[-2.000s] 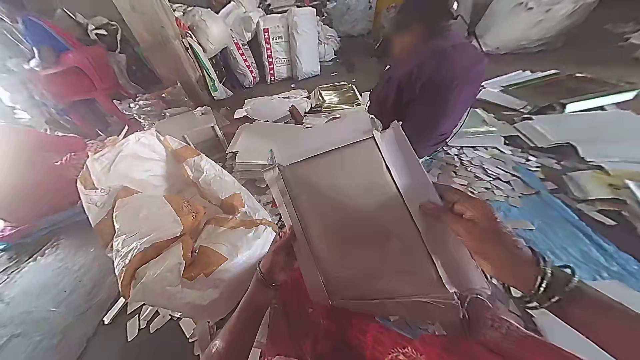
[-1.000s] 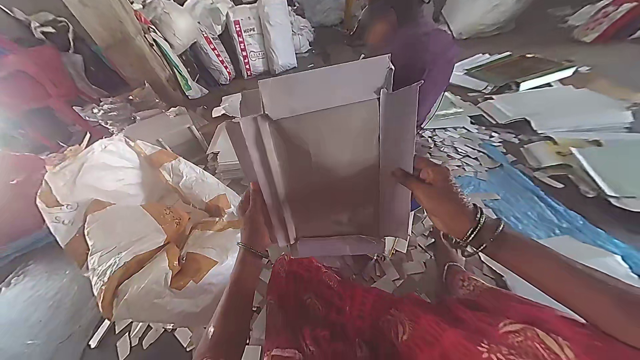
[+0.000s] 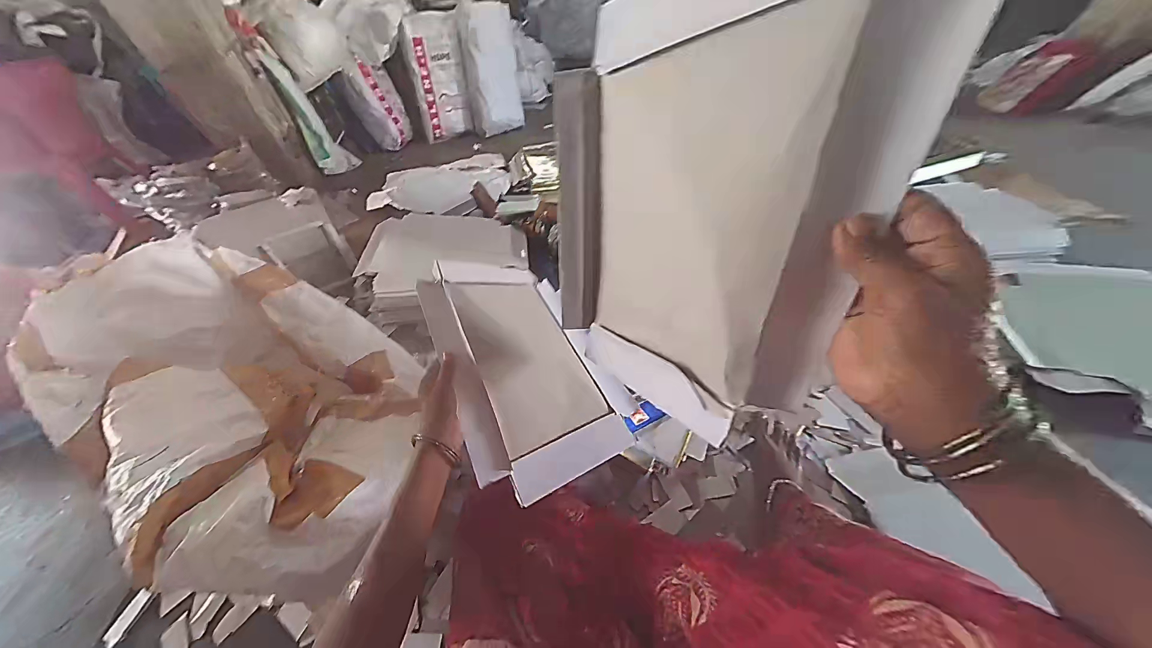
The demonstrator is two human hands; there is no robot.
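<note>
My right hand (image 3: pixel 918 315) grips the right flap of a large cardboard box blank (image 3: pixel 702 189), raised and tilted, its grey-brown inner face towards me. Lower and to the left, my left hand (image 3: pixel 441 405) is at the left side of a smaller-looking cardboard box blank (image 3: pixel 531 369) with folded-up flaps; its fingers are mostly hidden behind the card. The two pieces come close together near the lower left corner of the raised one. Beneath them, a blue printed piece (image 3: pixel 643 416) partly shows. Red patterned cloth (image 3: pixel 630 576) covers my lap.
A big white and brown sack (image 3: pixel 207 423) bulges at the left. Behind the left piece lies a stack of card sheets (image 3: pixel 441 252). Card scraps (image 3: pixel 693 495) litter the floor. More sheets (image 3: pixel 1071 315) lie at the right, and upright white sacks (image 3: pixel 441 76) stand at the back.
Both hands were at one open box shape before; now two pieces are apart, one at each hand. My right hand has risen with the larger piece, which hides where the other person was.
</note>
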